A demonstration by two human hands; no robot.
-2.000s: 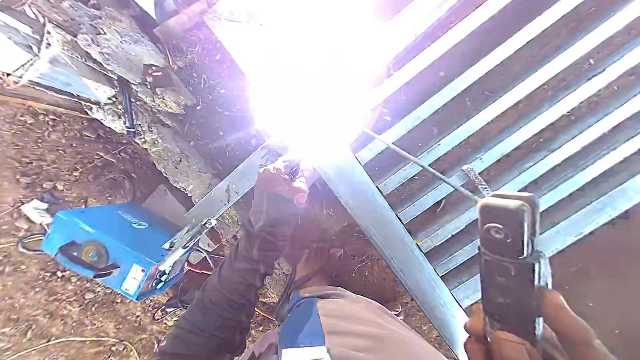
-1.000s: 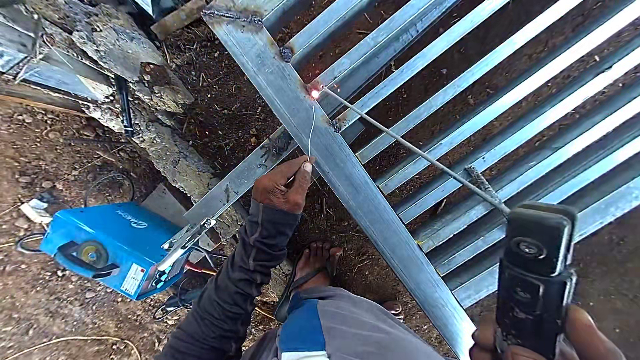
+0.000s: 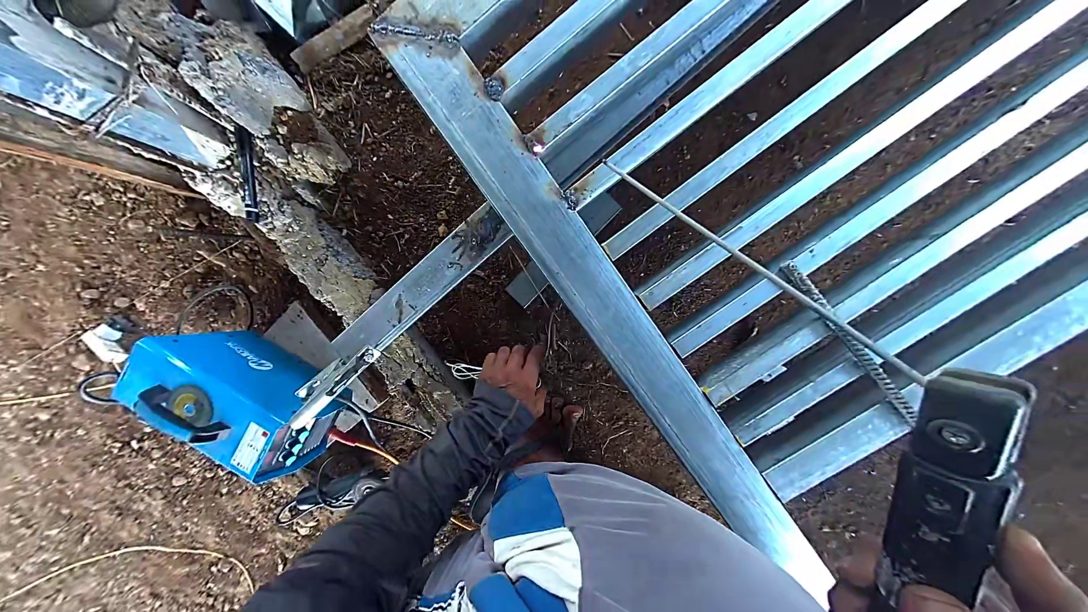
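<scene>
My right hand point(image 3: 952, 578) grips a black welding electrode holder point(image 3: 956, 476) at the lower right. From it a thin welding rod point(image 3: 756, 268) reaches up left, its tip over a bar of the steel frame, apart from the small glowing weld spot point(image 3: 537, 148). That spot lies where a bar meets the wide steel rail point(image 3: 586, 289). My left hand point(image 3: 514, 374) is low, beside my foot and left of the rail, close to some thin pale wires point(image 3: 465, 371); whether its fingers hold any cannot be told. Dark weld beads point(image 3: 493, 87) mark other joints.
A blue welding machine point(image 3: 221, 382) stands on the soil at the left, with cables and an angle grinder point(image 3: 340, 490) beside it. A broken concrete edge point(image 3: 314, 246) runs behind. A short ribbed steel rod point(image 3: 850, 340) lies across the parallel bars.
The bright arc has died down to a small glow. My left hand has moved down from the rail, where it held a thin wire to the joint. The rod tip has left the weld.
</scene>
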